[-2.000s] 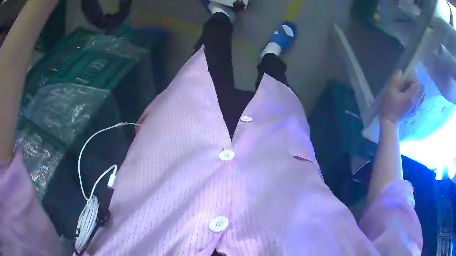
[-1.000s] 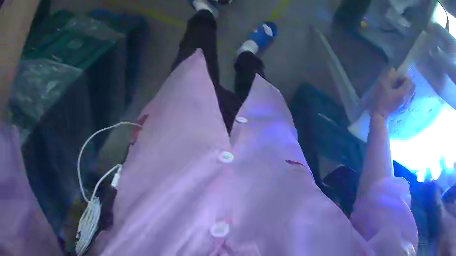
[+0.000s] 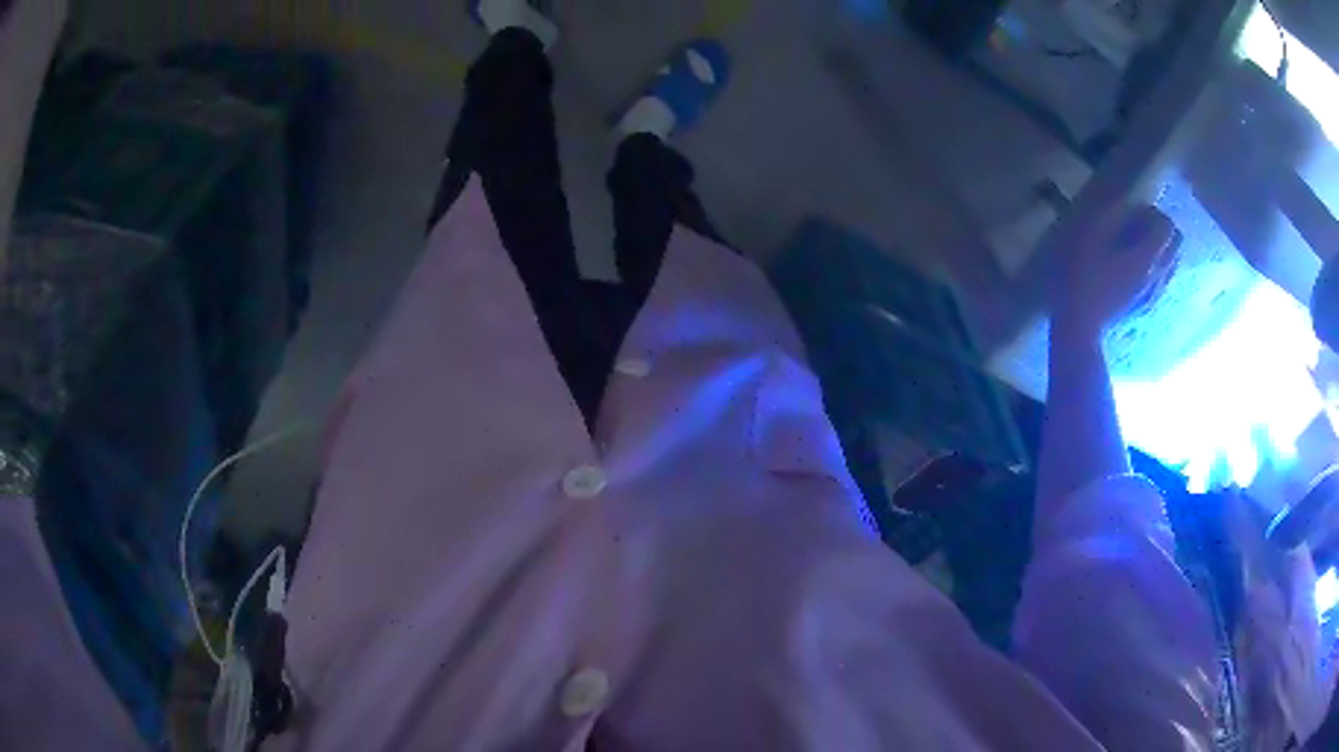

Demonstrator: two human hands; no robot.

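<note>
My right hand (image 3: 1123,265) is at the right of the view, at the edge of the glaring white and blue bench surface (image 3: 1226,345). Its fingers look curled, but blur and glare hide whether it holds anything. My left forearm (image 3: 18,88) shows only as a strip at the upper left edge; my left hand is out of the picture. The pink smock (image 3: 705,588) fills the middle. A white cord (image 3: 191,514) hangs at its left side.
Dark green crates with clear plastic liner (image 3: 103,309) stand at the left. Another dark green crate (image 3: 896,323) is on the floor right of my legs. My feet in blue shoes (image 3: 683,91) are on the grey floor (image 3: 800,162) with faint yellow lines. Dark equipment stands at the upper right.
The view has shifted, so my legs and smock sit further left, and it is darker. My right hand stays by the bench. The left forearm shows less.
</note>
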